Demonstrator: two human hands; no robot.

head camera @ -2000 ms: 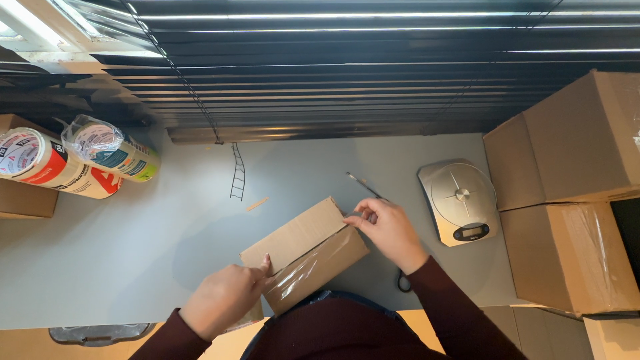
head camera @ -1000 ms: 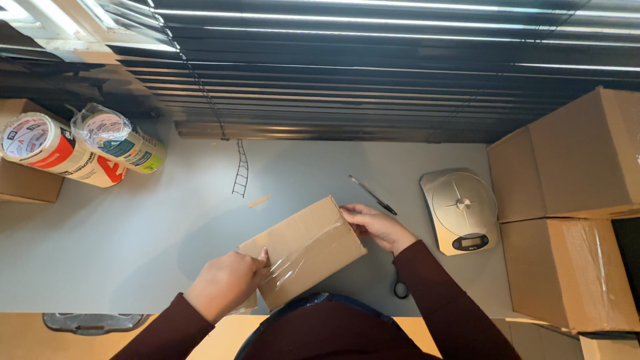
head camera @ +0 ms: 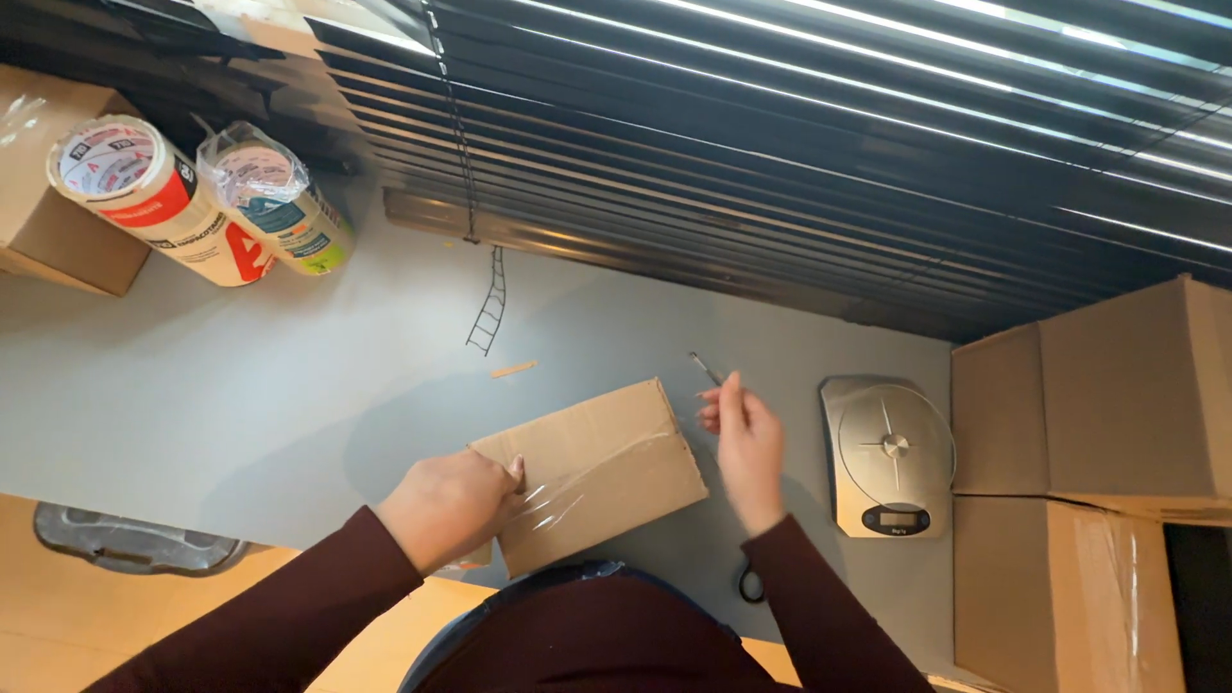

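Observation:
Near the table's front edge a closed cardboard box (head camera: 597, 472), with shiny clear tape across it, lies at a tilt. My left hand (head camera: 452, 505) grips its left end, thumb on the top face. To the right of the box, not touching it, my right hand (head camera: 746, 443) is raised with fingers curled and the thumb extended. The metal tip of a slim dark tool, perhaps a pen or craft knife (head camera: 704, 367), shows just beyond those fingers; whether they hold it cannot be told. A narrow tan strip (head camera: 514, 369) lies behind the box.
A kitchen scale (head camera: 890, 448) stands right, beside stacked cardboard boxes (head camera: 1001, 577). Tape rolls in packs (head camera: 207, 236) and another carton (head camera: 77, 231) are at back left. Black blinds (head camera: 674, 173) with a hanging ladder cord (head camera: 489, 303) line the back. A black loop handle (head camera: 752, 583) lies near my right sleeve.
My right hand has left the box's right end and moved to the dark tool. My left hand still grips the box. The view has turned somewhat.

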